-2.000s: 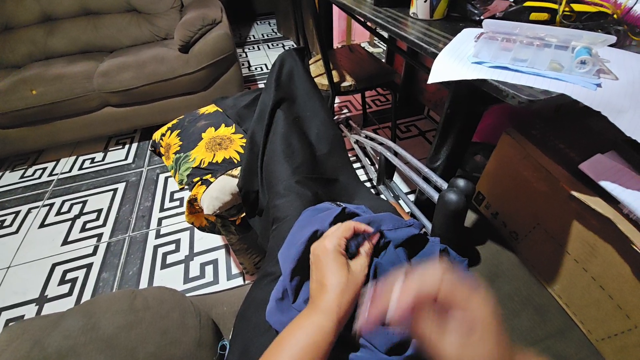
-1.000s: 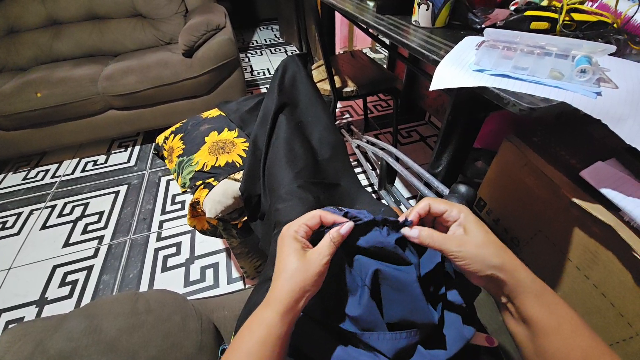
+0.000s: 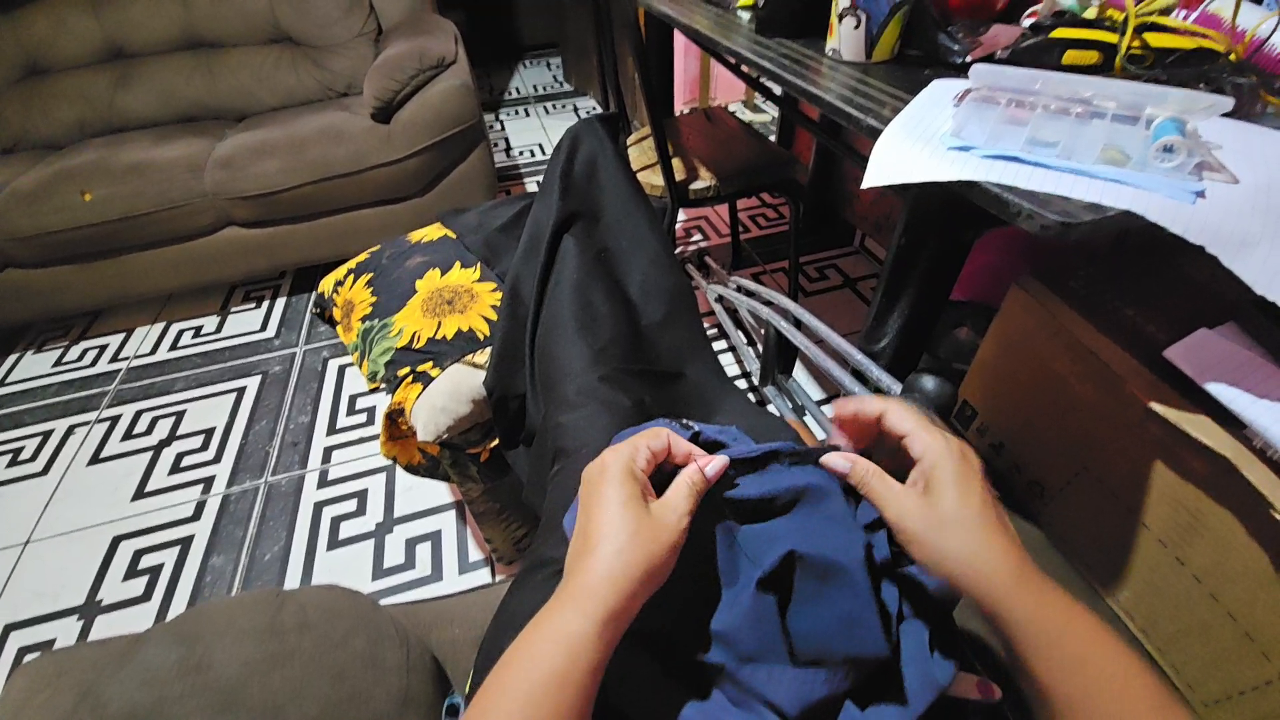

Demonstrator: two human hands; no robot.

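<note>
A dark blue cloth garment (image 3: 800,590) lies bunched over the black fabric (image 3: 630,330) on my lap. My left hand (image 3: 640,510) pinches the garment's gathered upper edge between thumb and index finger; a thin dark line, perhaps thread or a needle, shows at the fingertips. My right hand (image 3: 930,490) pinches the same edge a short way to the right, its fingers slightly blurred. At the garment's lower right, a fingertip with a painted nail (image 3: 985,689) pokes out; whose it is, I cannot tell.
A clear compartment box (image 3: 1070,120) with a blue thread spool (image 3: 1168,140) sits on paper on the dark table (image 3: 800,85). A cardboard box (image 3: 1090,480) stands at the right. Sunflower-print fabric (image 3: 440,300) lies beyond my lap at left, near a brown sofa (image 3: 300,150).
Two seconds ago my right hand was blurred in motion, low and apart from my left. Both hands came to the garment's upper edge by one second ago and remain there, slightly shifted.
</note>
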